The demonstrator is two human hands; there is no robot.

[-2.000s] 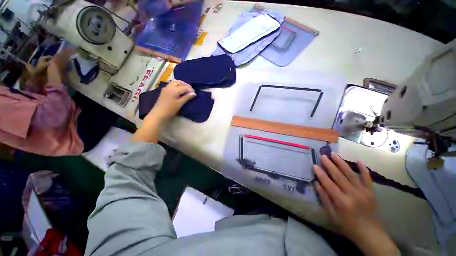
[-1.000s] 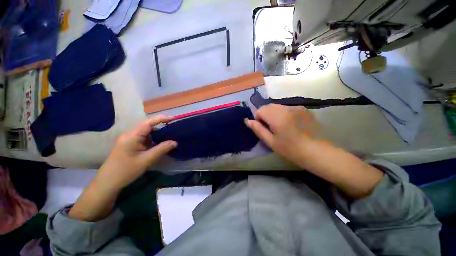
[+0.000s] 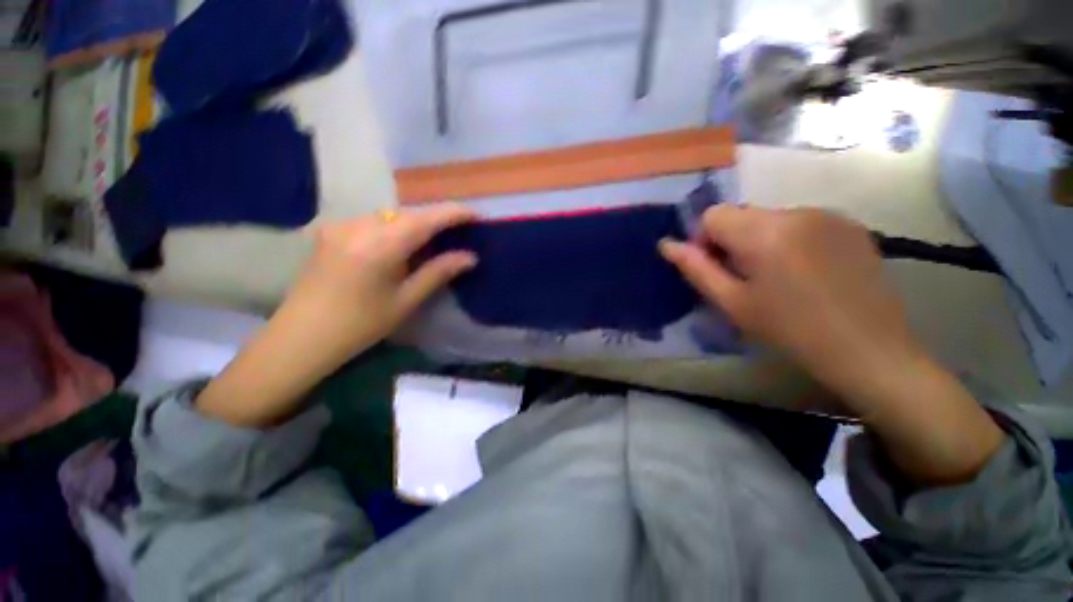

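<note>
The open sewing template (image 3: 541,71) lies on the table, its orange-brown tape running across the middle. A dark flap piece (image 3: 571,268) lies on its lower half with its straight edge along the red guide strip (image 3: 553,215). My left hand (image 3: 377,265) pinches the flap's left upper corner between thumb and finger. My right hand (image 3: 782,276) has thumb and finger at the flap's right upper corner, beside a small dark tab. Whether the right fingers grip the cloth is blurred.
Dark flap pieces (image 3: 241,165) lie at the left. The sewing machine (image 3: 977,41) and its lit needle plate (image 3: 777,100) are at the upper right. Light flap pieces (image 3: 1012,200) and a dark strip (image 3: 935,252) lie at the right. Another person's pink sleeve (image 3: 47,353) shows at the left.
My left hand went from the dark stack to the template, where a dark flap now lies. Since the last earlier frame the view has shifted; both hands remain at the flap's upper corners.
</note>
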